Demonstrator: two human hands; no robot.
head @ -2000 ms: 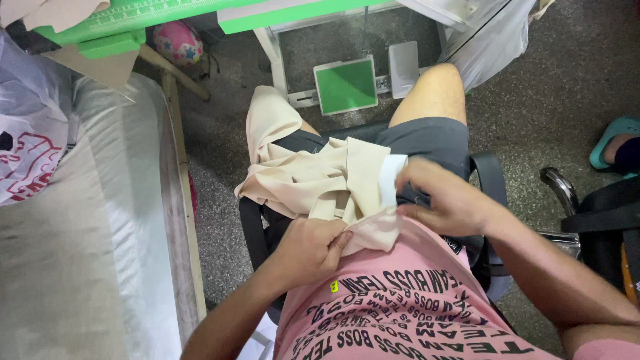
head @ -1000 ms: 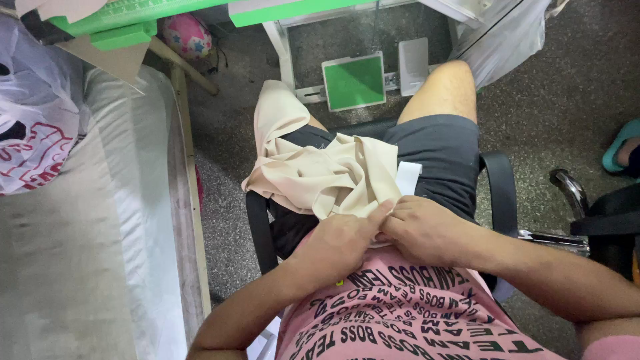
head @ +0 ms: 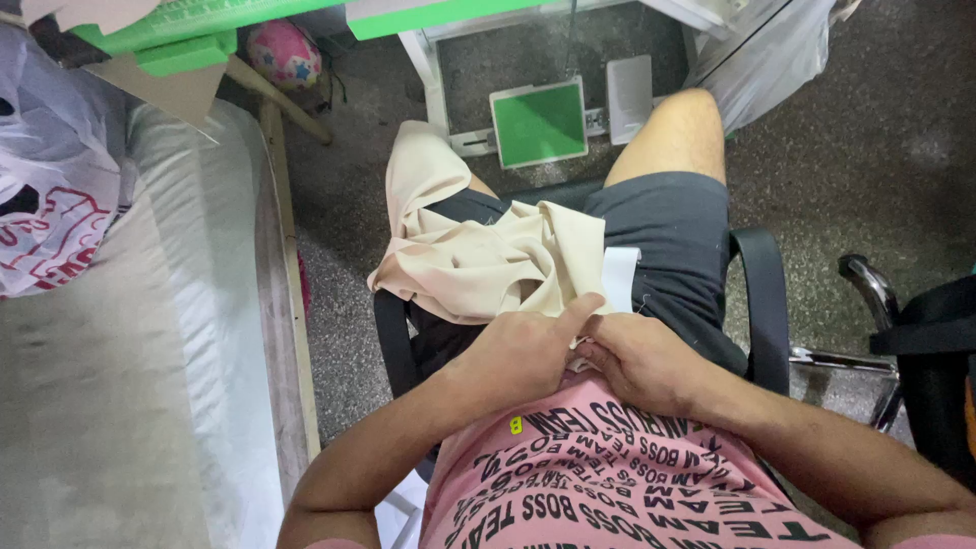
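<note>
A crumpled cream fabric (head: 488,259) lies across my lap and drapes over the knee at the left. My left hand (head: 526,351) grips its near edge at my waist, thumb on top. Close against it, my right hand (head: 640,362) pinches the same edge with bent fingers. The bit of cloth between the two hands is mostly hidden by the fingers. A white strip (head: 621,276), whose material I cannot tell, sticks out from beside the fabric onto the dark shorts.
A sewing-machine-style foot pedal with a green top (head: 540,122) is ahead on the speckled floor, under a green-edged table (head: 442,17). At left stand a pale covered mattress (head: 114,396) and a printed plastic bag (head: 53,183). Another chair (head: 930,358) is at right.
Two seconds ago my hands were apart, with the right one near the white strip; now they meet at the fabric's near edge. The cloth between them has bunched lower toward my waist.
</note>
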